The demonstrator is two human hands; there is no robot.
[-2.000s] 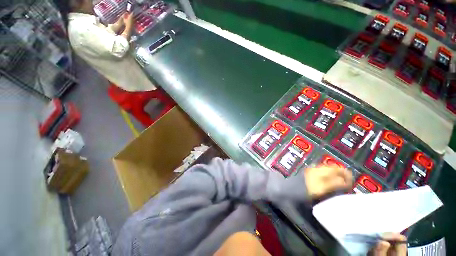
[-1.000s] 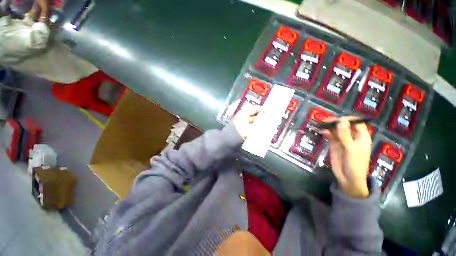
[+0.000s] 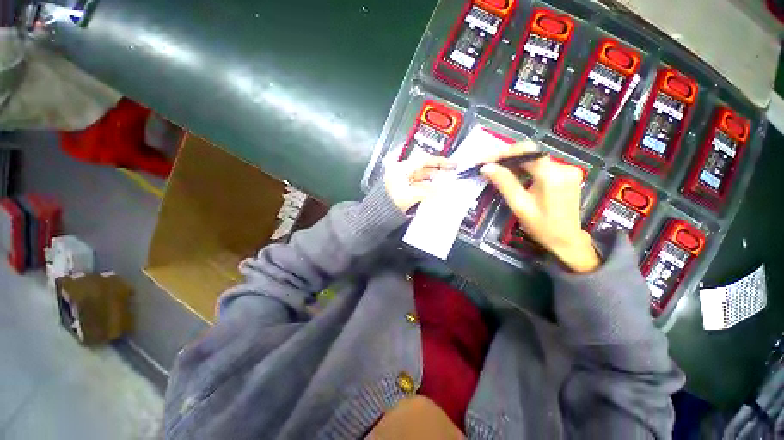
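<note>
My left hand [image 3: 413,182] holds a plain white label sheet [image 3: 441,225] over the near left part of the blister tray [image 3: 381,159]. My right hand [image 3: 550,202] holds thin black tweezers [image 3: 509,161], their tip at the sheet close to my left fingers. Whether a sticker is on the tip cannot be told. The clear tray holds red-and-black units [image 3: 537,64] in two rows, each with an orange-red oval at its top. The sheet and my hands partly hide several units of the near row.
A small-label sheet [image 3: 733,298] with rows of dark marks lies right of the tray on the green bench [image 3: 215,94]. An open cardboard box [image 3: 215,223] is below the bench edge at left. A pale board [image 3: 718,51] is at top right.
My right hand with the tweezers has moved left to the white sheet. The view has shifted, so the tray sits higher in the picture. Earlier, the sheet was further right, over the tray's near right corner.
</note>
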